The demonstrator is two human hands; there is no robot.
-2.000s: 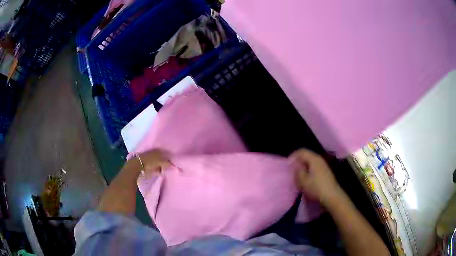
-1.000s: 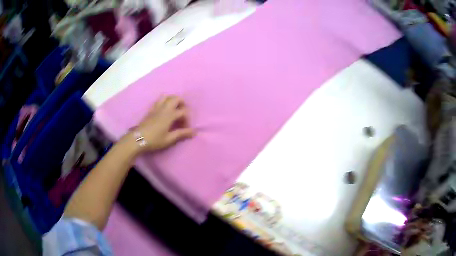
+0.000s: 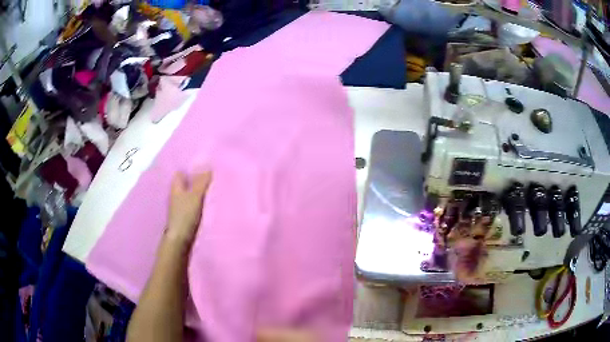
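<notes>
A long pink stack of cut panels lies on the white table left of the overlock machine. A pink panel, blurred, hangs over the stack and reaches the bottom edge of the picture. My left hand is at the panel's left edge, over the stack, with fingertips showing and part of the hand hidden by cloth. Whether it grips is unclear. Only a blurred sliver of my right hand shows at the bottom edge, by the panel. The silver cloth plate is bare; the lamp glares beside the needle area.
Red-and-yellow-handled scissors lie on the table at right. Four black tension knobs are on the machine front. Heaped cloth scraps stand behind the table's left side. Dark blue cloth lies at the back. A blue crate is partly visible lower left.
The view has swung from the lap and crate to the table and machine. My left hand, earlier on the stack, is now beside a pink panel that covers part of the stack.
</notes>
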